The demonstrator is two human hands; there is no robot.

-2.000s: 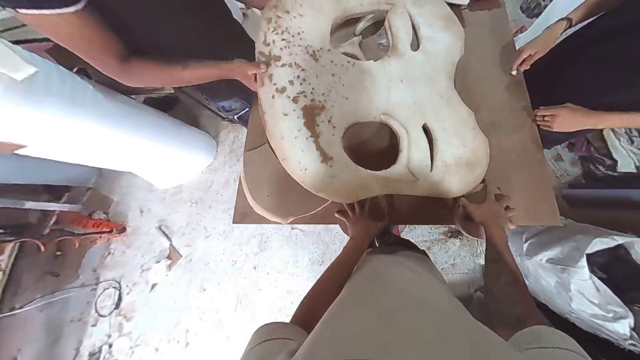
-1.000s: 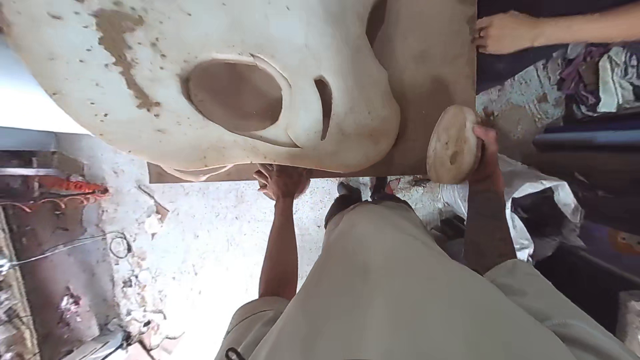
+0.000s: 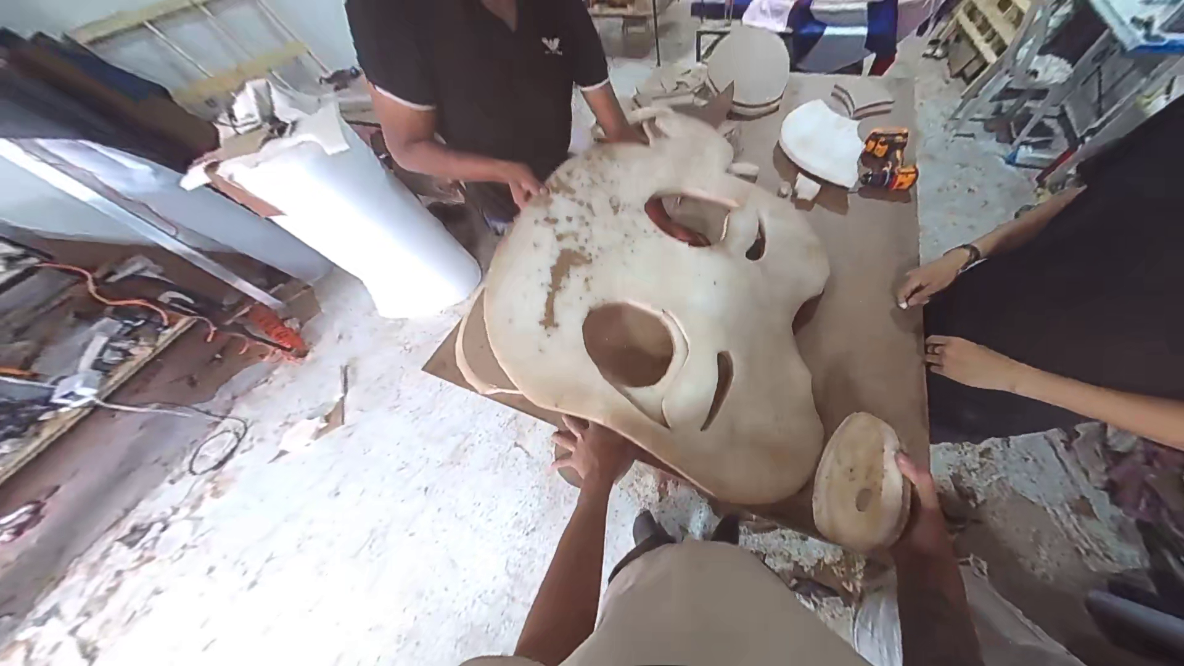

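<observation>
A big cream foam-like mask form (image 3: 768, 370) with eye openings and brown patches lies on a brown board (image 3: 865, 305). My left hand (image 3: 597, 451) is at the board's near edge, against the form's lower rim, fingers spread; a small rounded thing partly shows under them, and whether it is gripped is unclear. In my right hand (image 3: 925, 509) is an oval cream piece (image 3: 860, 481) with a small hole, held by its right side at the board's near right corner. Another person's hands (image 3: 524, 183) touch the form's far left edge.
White curved piece (image 3: 821, 141), yellow-black cordless drills (image 3: 888, 162) and a round disc (image 3: 747, 67) lie on the far board. A second co-worker's hands (image 3: 971, 363) rest at the right edge. A large white roll (image 3: 370, 222) stands left; an orange tool (image 3: 277, 331) lies beyond it.
The oval piece in my right hand, mostly hidden two seconds ago, now shows its broad face. The view dipped close to the form, then swung back up and wider.
</observation>
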